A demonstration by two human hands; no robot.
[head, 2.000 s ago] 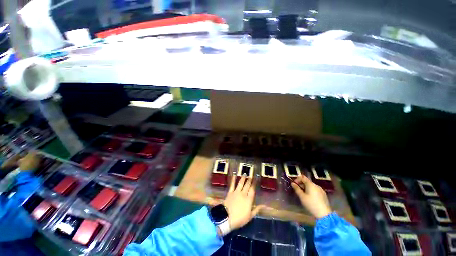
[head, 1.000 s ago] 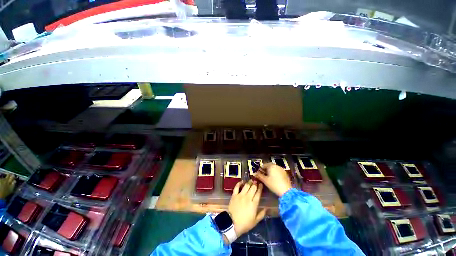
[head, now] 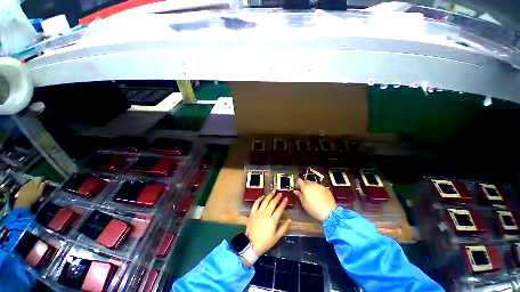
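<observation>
Red units with pale frames around dark screens stand in two rows in a clear unit tray (head: 393, 215). My left hand (head: 265, 227) lies palm down with fingers extended at the lower part of the second front unit (head: 284, 183). My right hand (head: 317, 198) has its fingertips pinched at the lower left of a pale frame (head: 313, 174) on the third front unit. That frame sits askew, unlike its neighbours. The fingers hide much of this unit; no tool can be made out. A panel tray (head: 326, 280) with black screen panels (head: 287, 275) lies nearest me.
A left tray stack (head: 128, 239) holds red units with black screens. A right tray stack (head: 439, 242) holds units with pale frames. A white shelf (head: 228, 63) crosses above. A cardboard sheet (head: 301, 108) stands behind. Another person's hand (head: 29, 193) is at the far left.
The view has shifted. My right hand moved from the fourth front unit to the third, where the pale frame has turned askew. My left hand remains by the second unit.
</observation>
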